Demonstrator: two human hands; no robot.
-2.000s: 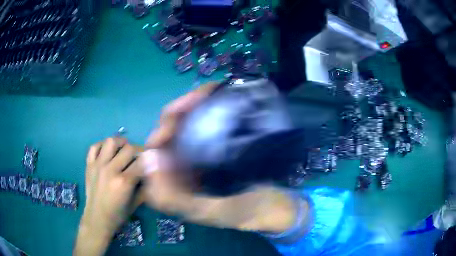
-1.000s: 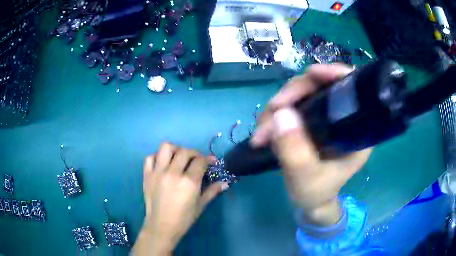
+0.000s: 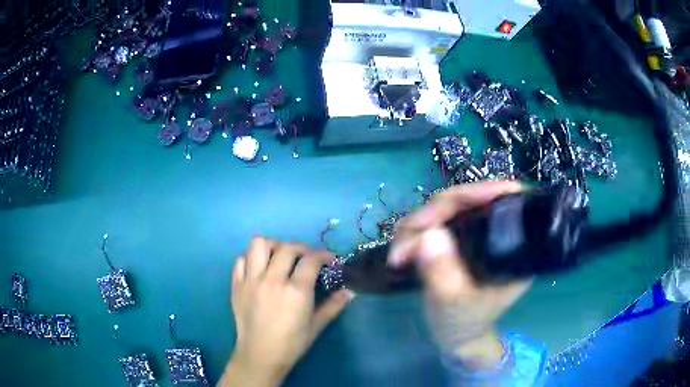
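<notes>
My right hand (image 3: 461,280) is closed around the thick black electric screwdriver (image 3: 514,234); it is slightly blurred. The screwdriver's tapered nose points left and meets a small circuit board (image 3: 333,276). My left hand (image 3: 284,302) lies on the mat and holds this board's left side between thumb and fingers. Whatever lies under the board is hidden. Several boards with thin curled leads stand in a row behind the screwdriver, partly covered by it.
White screw feeder (image 3: 382,83) at the back centre. Black smartphone (image 3: 189,45) among round parts (image 3: 200,130) at back left. Piled assemblies (image 3: 495,162) at right. Separate boards (image 3: 115,290) and a board strip (image 3: 38,325) at left. Blister trays (image 3: 26,113) far left. Black cable (image 3: 662,174) curves at right.
Two seconds ago both hands were together, farther left, and blurred. Since one second ago the screwdriver and right hand have lowered slightly in the picture, showing more of the right pile.
</notes>
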